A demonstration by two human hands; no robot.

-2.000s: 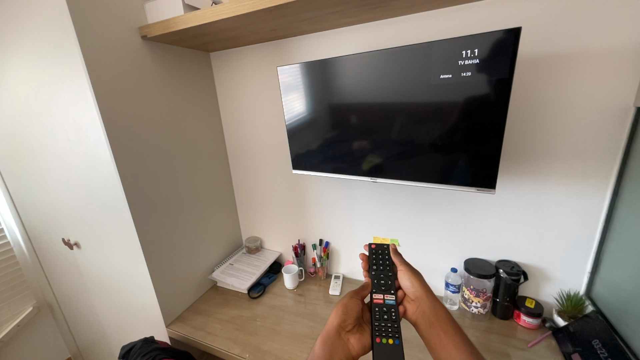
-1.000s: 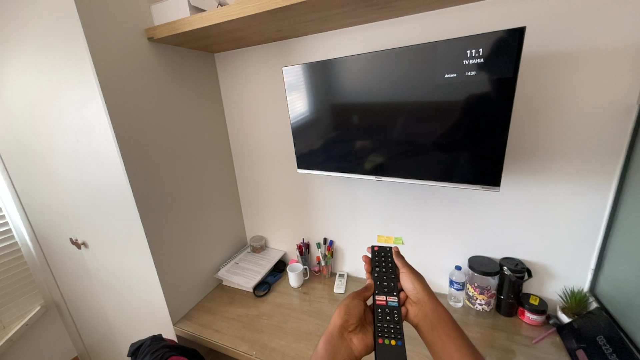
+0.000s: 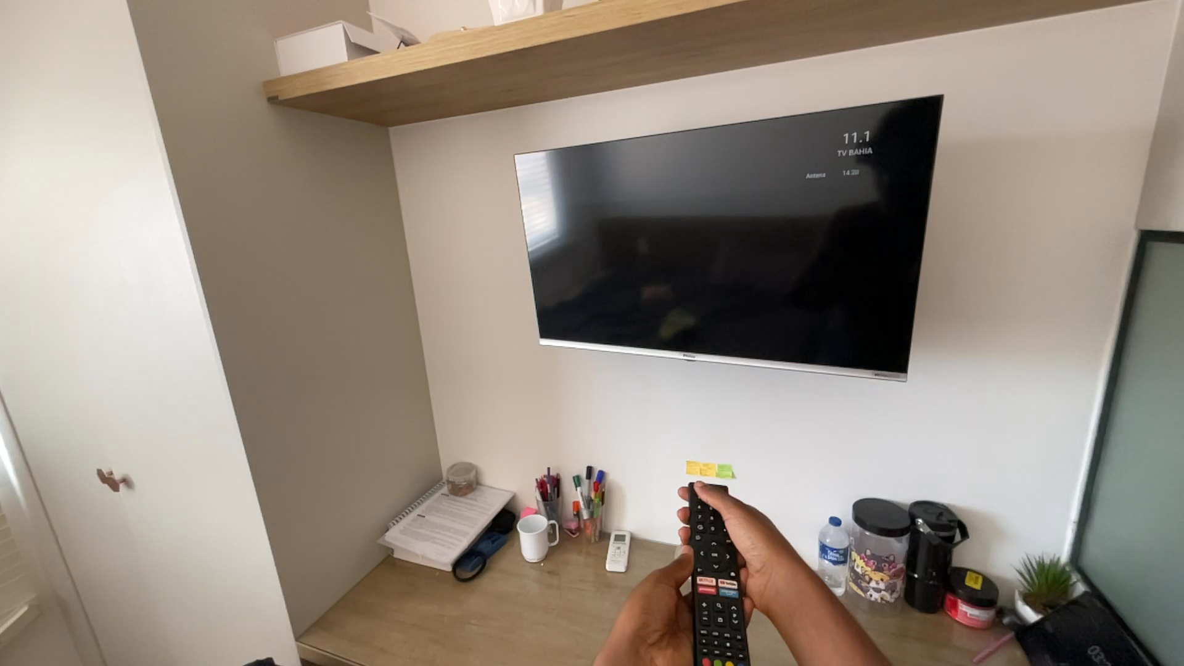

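Both of my hands hold a black TV remote control [image 3: 718,592] upright, its button side toward me. My left hand [image 3: 652,606] grips its left side, the thumb at the edge near the middle. My right hand [image 3: 754,546] wraps the right side near the top, with a fingertip at the upper end. Beyond the remote a flat-screen television [image 3: 731,250] hangs on the wall, its screen dark apart from small writing at the upper right. Colored sticky notes [image 3: 709,470] are on the wall just above the remote.
On the wooden desk [image 3: 398,615] are stacked papers [image 3: 449,523], a white mug [image 3: 534,538], pens in holders [image 3: 588,509], a white remote [image 3: 619,551], a water bottle [image 3: 832,557], lidded jars [image 3: 879,552] and a potted plant [image 3: 1045,583]. A wooden shelf [image 3: 555,46] juts out overhead.
The view has tilted up somewhat, showing more of the shelf. Both hands still hold the remote much as before, and the television screen remains dark with its writing.
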